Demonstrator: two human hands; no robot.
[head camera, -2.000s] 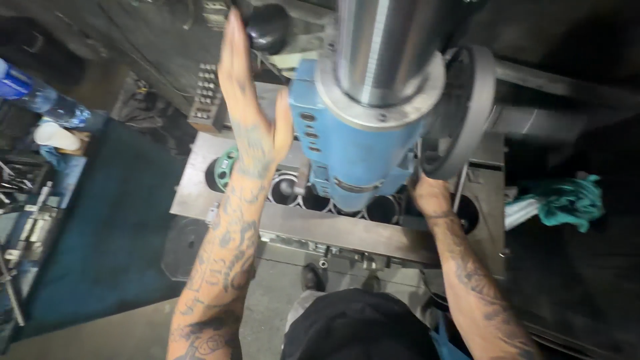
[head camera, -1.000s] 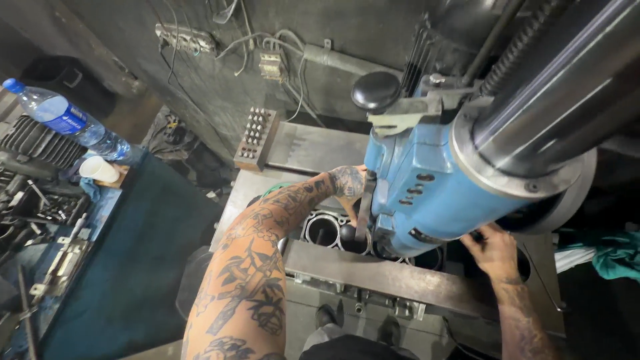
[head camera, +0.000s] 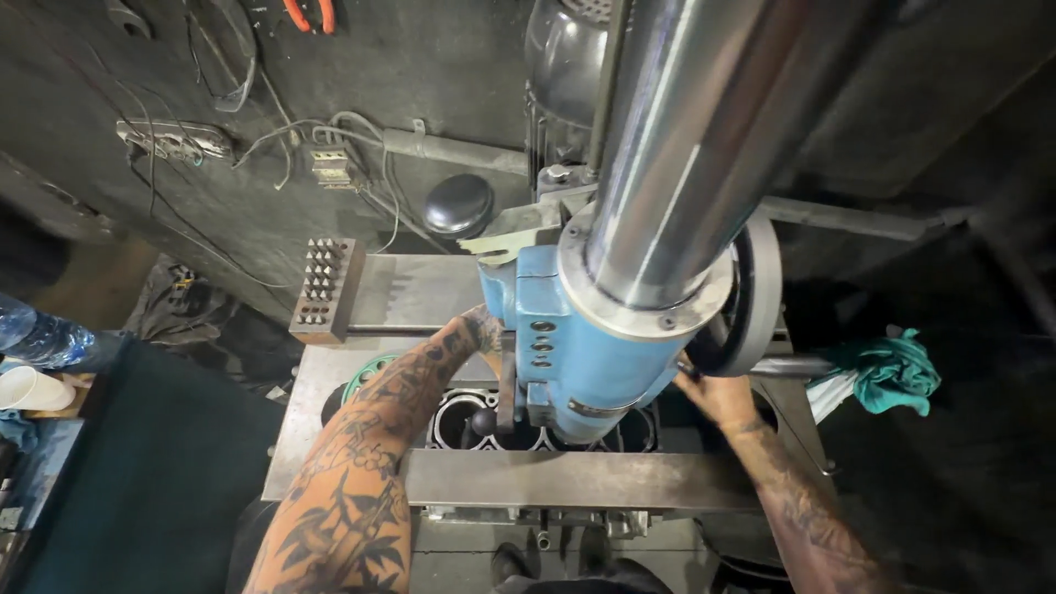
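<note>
A blue boring machine head (head camera: 594, 363) with a thick polished steel column (head camera: 676, 165) stands over an engine block (head camera: 464, 422) with several round bores. My left hand (head camera: 487, 330) reaches behind the left side of the head; its fingers are hidden there. Just below it, a lever with a black ball knob (head camera: 483, 421) hangs beside the casing. My right hand (head camera: 716, 396) is at the right side of the head, under the black and grey handwheel (head camera: 755, 297); its fingertips are out of sight behind the casing. What either hand touches cannot be made out.
A steel machine table (head camera: 577, 483) surrounds the block, with a wooden block of metal bits (head camera: 328, 289) at its back left. A green ring (head camera: 371, 375) lies by my left forearm. Far left are a plastic bottle (head camera: 41, 334) and a white cup (head camera: 35, 388). A green cloth (head camera: 891, 371) hangs right.
Two seconds ago my left hand was raised with its palm flat beside the head; it has since come down to the head's left side. My right hand has stayed near the right side. The view has shifted.
</note>
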